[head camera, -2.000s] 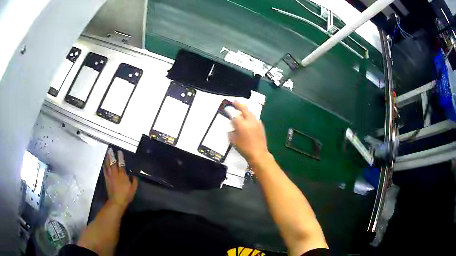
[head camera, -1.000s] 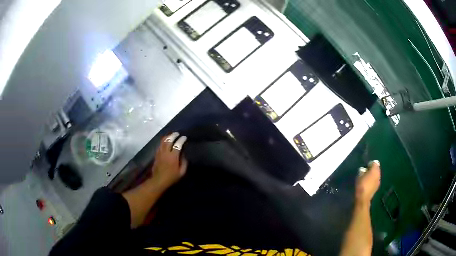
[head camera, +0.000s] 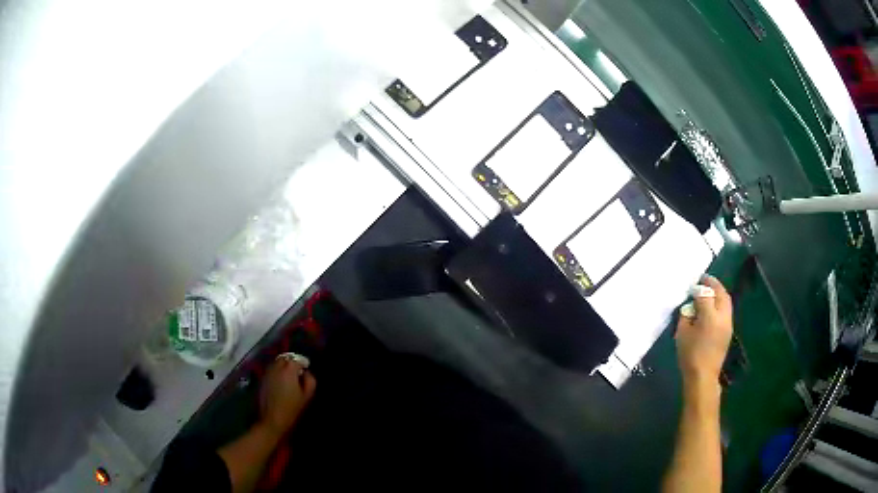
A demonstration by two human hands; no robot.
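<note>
Phone middle frames lie side by side on the white feed bed [head camera: 659, 303]: one [head camera: 623, 274] nearest the bed's right end, another [head camera: 493, 159] left of it, and a third [head camera: 409, 99] partly washed out by glare. My right hand [head camera: 706, 332], with white finger cots, is just off the bed's right end over the green belt. Its fingers are bent; whether it holds anything cannot be told. My left hand [head camera: 286, 390], fingers curled and white-capped, is low at the left near the dark table edge. No held item shows in it.
Black pads lie across the bed's far edge [head camera: 655, 159] and near edge [head camera: 539, 298]. The curved white machine cover [head camera: 106, 193] fills the left. A tape roll [head camera: 200, 325] sits lower left. A pale guide bar [head camera: 828, 203] crosses the green conveyor belt [head camera: 712, 82] at right.
The view has shifted, and the frames sit further toward the machine side. My left hand has drawn down and curled. My right hand is closer to the bed's right end.
</note>
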